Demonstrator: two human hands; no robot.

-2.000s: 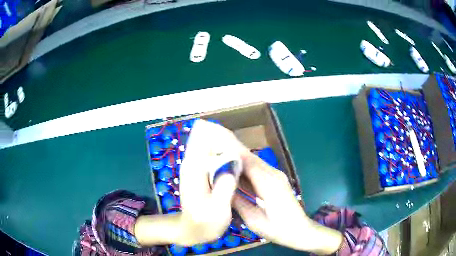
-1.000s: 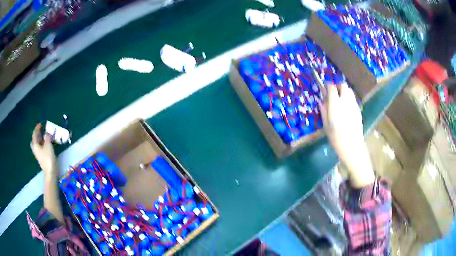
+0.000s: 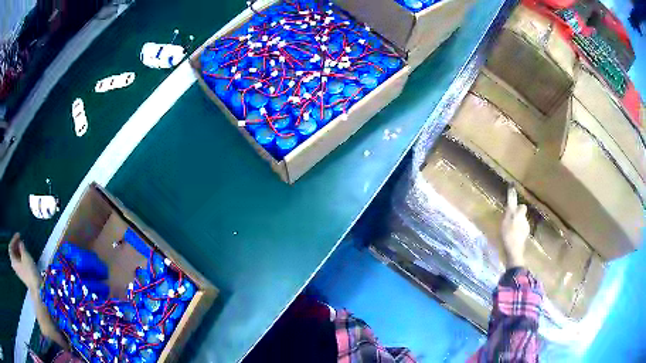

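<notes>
My left hand (image 3: 24,261) is small at the far left edge, over the pale rail, with nothing visible in it. A white housing (image 3: 44,206) lies on the belt just above it, apart from the fingers. My right hand (image 3: 516,221) is over the stacked brown cartons (image 3: 471,195) at the right, one finger extended to a gap between them. Whether it grips anything is unclear. A part-filled carton (image 3: 202,305) of blue battery packs (image 3: 152,312) with red wires and white plugs stands at the lower left.
A full battery carton (image 3: 347,117) stands at the upper middle of the green bench (image 3: 234,205), another behind it. White parts (image 3: 115,82) lie on the belt. Clear plastic wrap (image 3: 443,234) covers part of the stacked cartons. Small white bits (image 3: 389,133) lie near the bench edge.
The view has swung right. My left hand has let go of the white housing. My right hand has moved from the full battery carton to the stacked cartons. The white strip no longer shows.
</notes>
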